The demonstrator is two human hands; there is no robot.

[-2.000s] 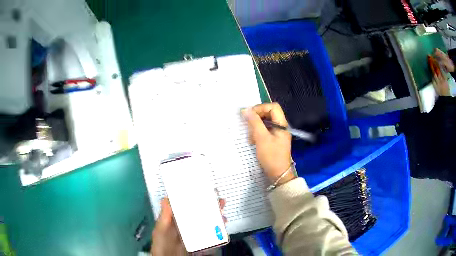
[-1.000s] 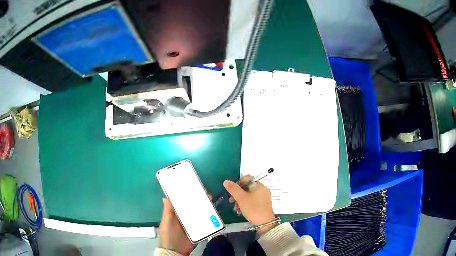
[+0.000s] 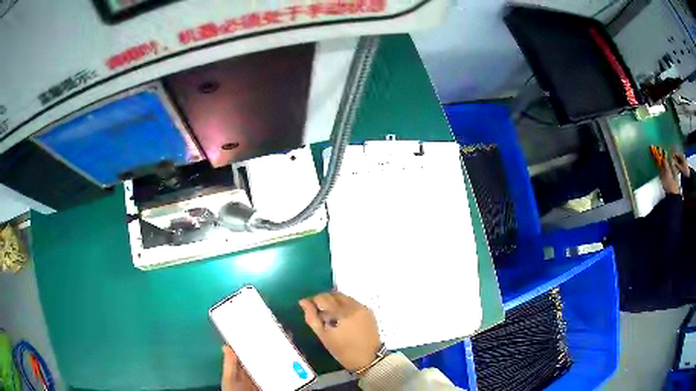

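Observation:
My left hand [image 3: 235, 371] is cut off by the bottom edge and holds a smartphone [image 3: 263, 340] with a bright white screen. My right hand [image 3: 347, 330] is beside the phone, over the lower left edge of the record sheet [image 3: 404, 244]. It holds a pen [image 3: 331, 321], of which only a short dark end shows. The sheet lies on a clipboard with its metal clip [image 3: 392, 150] at the top. The sheet's print is mostly washed out by glare.
The crimping machine [image 3: 229, 145] stands at the left on the green mat [image 3: 91, 305], with a gooseneck lamp [image 3: 345, 122]. Blue bins [image 3: 603, 305] of black wires [image 3: 526, 344] stand at the right. A person's hands [image 3: 671, 172] show at another bench, far right.
The view has shifted, showing more of the machine than two seconds ago. The right hand has moved off the sheet toward the phone. The pen now points differently and is mostly hidden.

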